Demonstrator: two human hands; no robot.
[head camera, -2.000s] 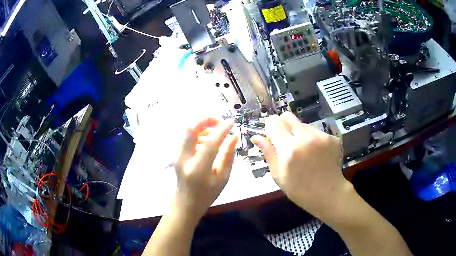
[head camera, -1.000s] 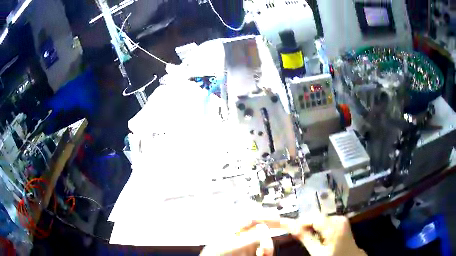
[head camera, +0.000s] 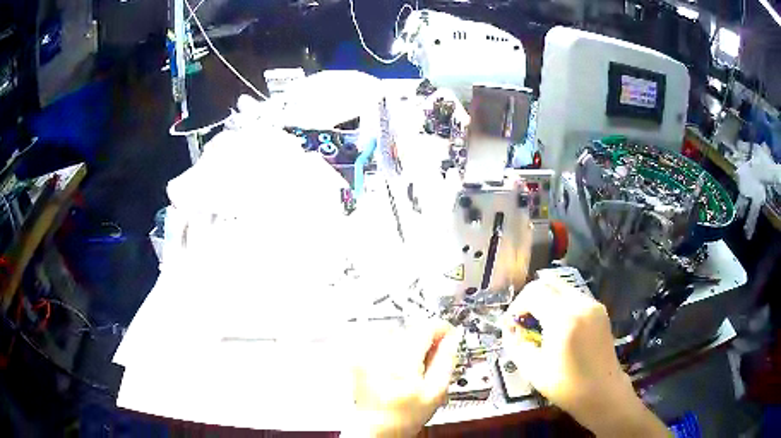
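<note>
The button sewing machine head (head camera: 490, 244) stands in front of me with its long dark slot and yellow warning triangle. The button clamp (head camera: 473, 342) is below it, between my hands. My left hand (head camera: 402, 376) is at the clamp's left side, overexposed, and its fingertips are unclear. My right hand (head camera: 567, 346) is curled at the clamp's right side, with a small dark-and-yellow thing (head camera: 531, 328) between its fingers; I cannot tell what it is. The needle area is blurred. No black garment can be made out at the clamp.
The overexposed white table (head camera: 231, 376) is on the left. The control panel (head camera: 539, 195) is partly hidden behind the head, with an orange knob (head camera: 559, 240). A green bowl feeder (head camera: 685, 171) and a touch screen (head camera: 636, 91) are at the right. A vented cover (head camera: 561, 275) is behind my right hand.
My view has lifted and turned. Both hands, low at the table edge a second ago, are now up on either side of the clamp. The dark-and-yellow thing shows more clearly in my right hand.
</note>
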